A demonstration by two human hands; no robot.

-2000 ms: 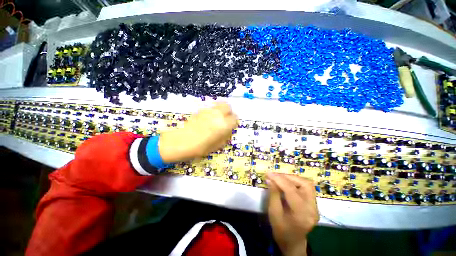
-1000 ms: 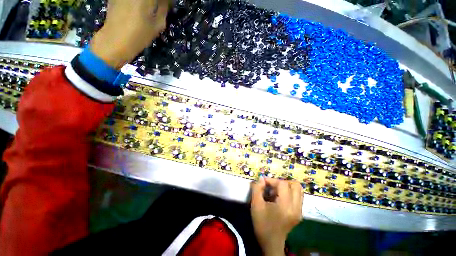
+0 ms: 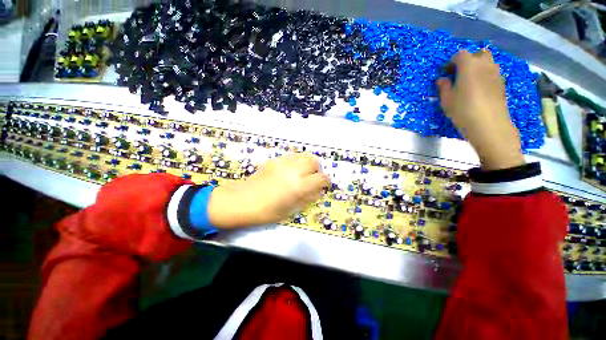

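The long tan circuit board panels [image 3: 412, 229] run along the near edge, crowded with small fitted parts. My left hand [image 3: 276, 189], with a blue band at the wrist, is over the middle of the boards, its fingers bent down at them; whether it holds a part is hidden. My right hand [image 3: 475, 99] is over the blue disc capacitors [image 3: 425, 80], fingers curled, with something dark at its fingertips, too small to name. The black components [image 3: 199, 56] lie in a large pile at the left, with finer dark pieces [image 3: 319, 66] beside the blue ones.
Boards with yellow-and-black parts [image 3: 85, 52] lie at the left end, and another such board [image 3: 593, 149] at the right edge. Green-handled pliers [image 3: 566, 129] lie right of the blue pile. The metal front edge [image 3: 312, 249] runs nearest me.
My left hand has come back from the black pile to the middle of the boards. My right hand has moved from the boards' near edge up to the blue pile. The view has also shifted.
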